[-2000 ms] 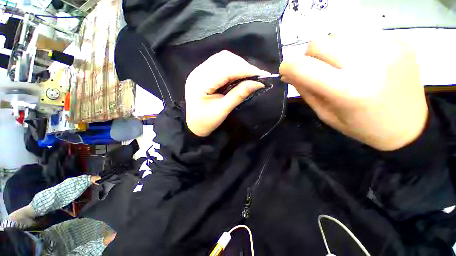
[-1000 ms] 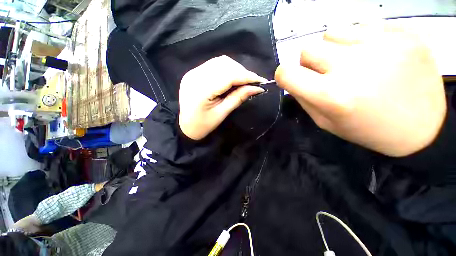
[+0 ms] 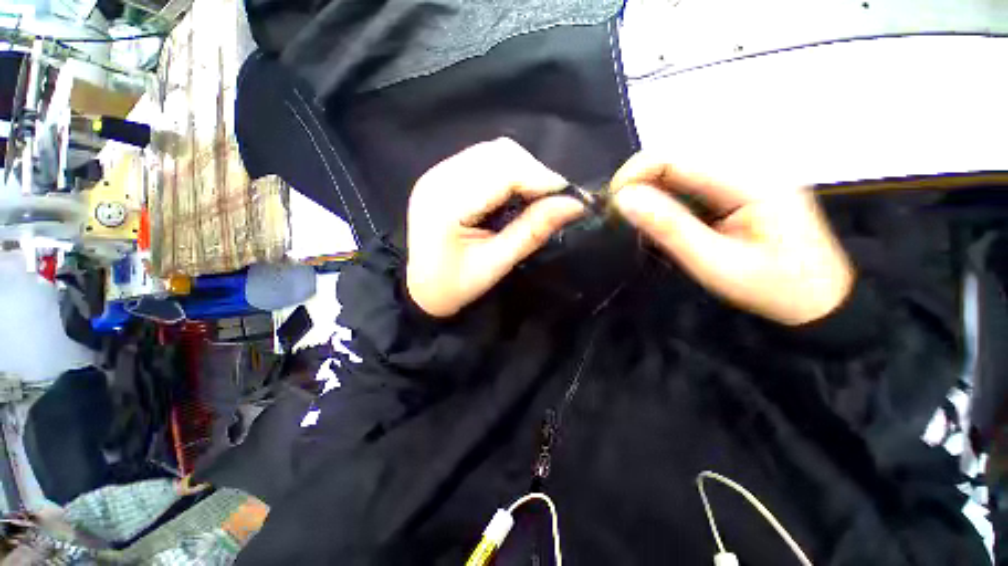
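Observation:
A black fabric panel [image 3: 497, 100] with pale stitch lines along its edges lies from the white table towards my lap. My left hand [image 3: 475, 227] pinches a bit of the black panel between thumb and index finger. My right hand [image 3: 735, 238] is just to its right, slightly blurred, with thumb and index finger closed on the fabric edge at the same spot. The fingertips of both hands nearly touch. Whether a small tool or thread is between them is too blurred to tell.
The white sewing table [image 3: 840, 122] is at the upper right. A grey fabric piece [image 3: 497, 44] lies at the top. A plaid-patterned bundle [image 3: 210, 144] stands at the left, near a blue item [image 3: 216, 301]. Part of another person [image 3: 122, 514] shows at lower left. White cords hang over my jacket.
My right hand has come down and left, from above the table edge to the fabric beside my left fingertips. My left hand stays nearly in place. The other person's arm has moved lower.

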